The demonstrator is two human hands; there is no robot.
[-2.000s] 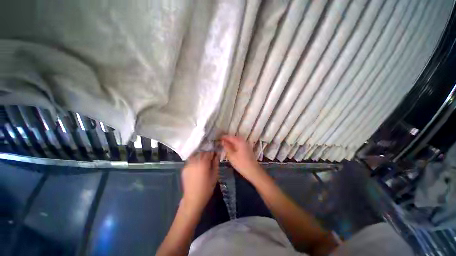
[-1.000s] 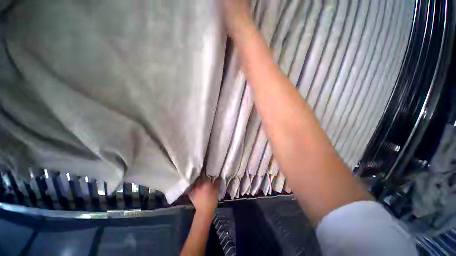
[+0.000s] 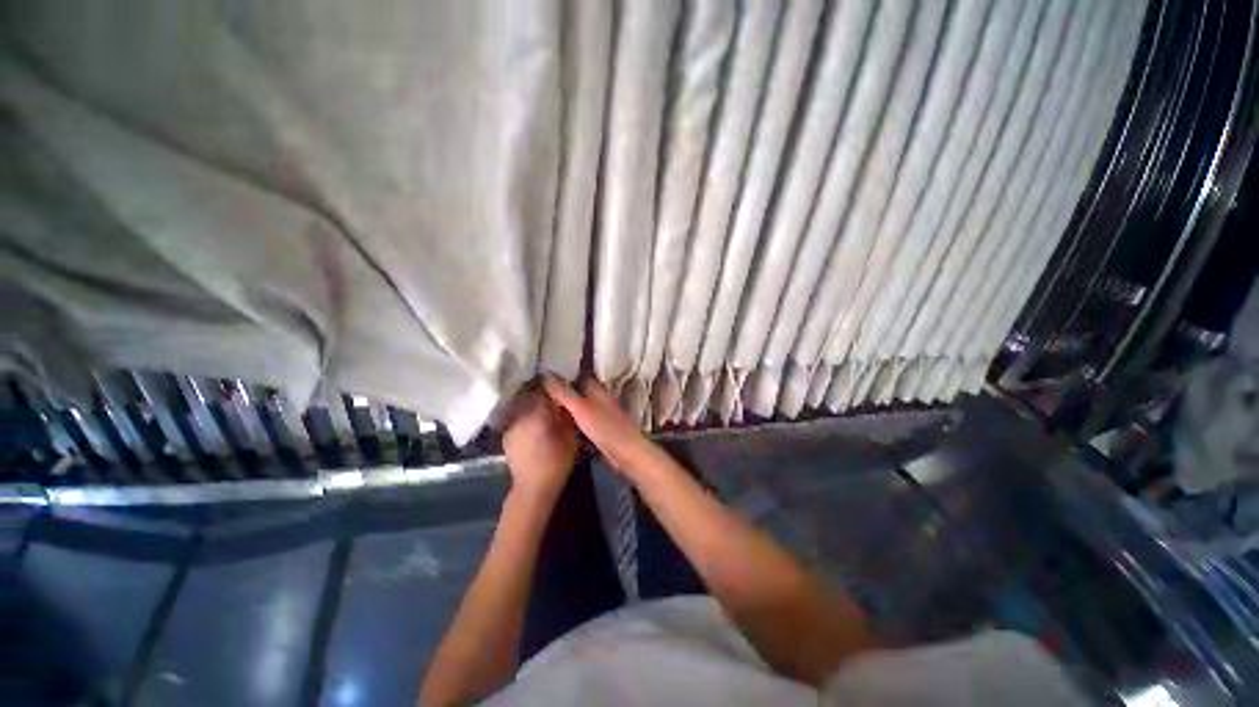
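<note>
The pale grey-beige curtain panel point(image 3: 373, 152) is loose and wrinkled on the left. On the right it lies in straight parallel pleats point(image 3: 828, 207) with small crossed V-shaped ends point(image 3: 753, 391) along the front edge. My left hand point(image 3: 539, 439) and my right hand point(image 3: 594, 414) are together at the panel's front edge, where the loose cloth meets the pleats. The fingers of both close on the cloth edge; the fingertips are partly hidden.
Bare shiny metal bars point(image 3: 249, 421) show under the loose cloth, behind the front rail point(image 3: 262, 486). More dark metal bars curve along the right side. A grey cloth bundle point(image 3: 1215, 414) lies at the far right.
My right hand has come back from far up the panel to the front edge beside my left hand. My left hand has stayed at the edge. Another fold shows left of the pleats.
</note>
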